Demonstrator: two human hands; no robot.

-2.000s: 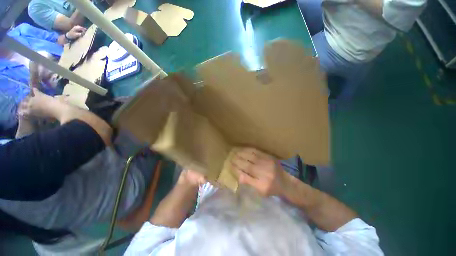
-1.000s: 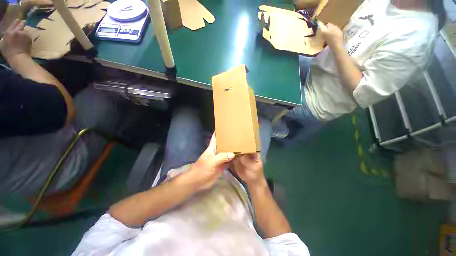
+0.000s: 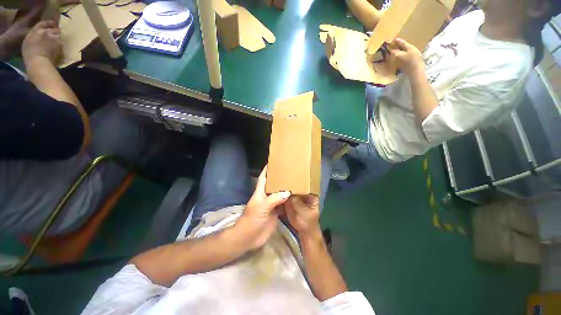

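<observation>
A brown folded box is upright over my lap, narrow and closed along its long side, with a small slot near its top and a flap edge sticking out at the top right. My left hand holds its lower left corner, thumb on the near face. My right hand is at its lower right edge, with the fingers partly hidden under the box.
The green bench lies ahead, with a cream rack post, a digital scale and a part-folded box. A person in a white shirt at right handles a brown box above a blank. Another person's arm is at left.
Two seconds ago the cardboard was spread wide with a large panel open; it is now a narrow closed form. Over the last second the hands and box barely moved; the neighbour's box shifted left.
</observation>
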